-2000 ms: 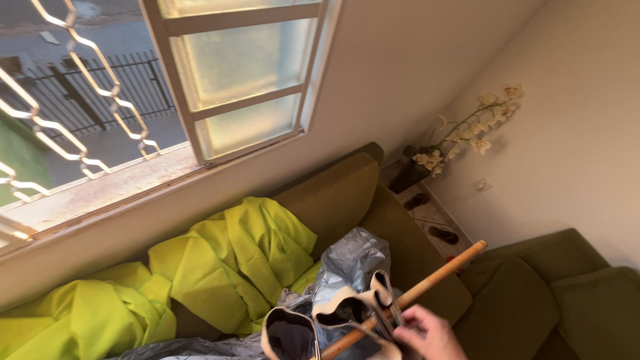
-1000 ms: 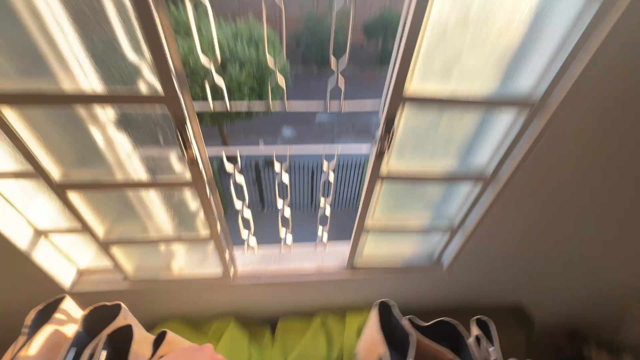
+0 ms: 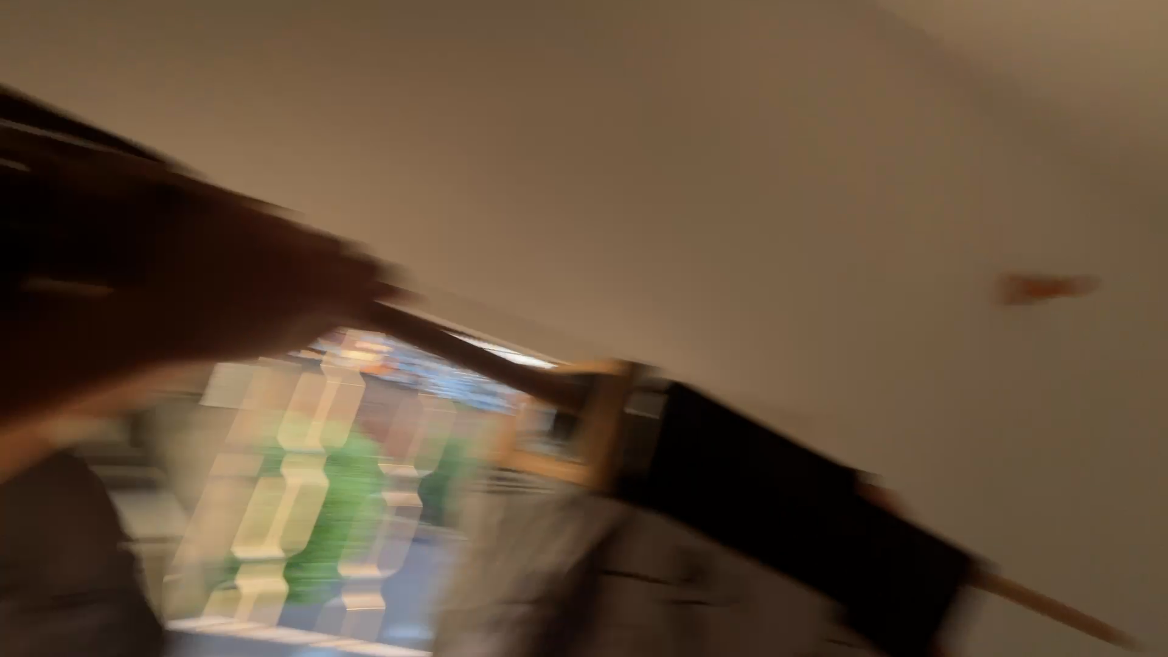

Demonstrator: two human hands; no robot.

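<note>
A wooden rod (image 3: 474, 360) slants from the upper left down to the lower right, threaded through gathered curtain fabric (image 3: 776, 493) that is dark on one face and pale on the other. My left hand (image 3: 265, 283), dark and blurred, is closed around the rod at the left, with more dark fabric bunched beside it. At the upper edge of the dark fabric on the right, a small skin-coloured patch looks like fingers of my right hand (image 3: 881, 497); the rest of that hand is hidden. The rod's bare end sticks out at the lower right.
Behind the rod is a window with a metal chain-pattern grille (image 3: 301, 484) and greenery outside. A plain wall (image 3: 730, 228) rises above and to the right, bearing a small orange-brown mark (image 3: 1045, 287). Strong blur hides finer detail.
The view has swung up from the sofa and window to the upper wall. The rod and curtain, low in the earlier views, now cross the frame in front of the window.
</note>
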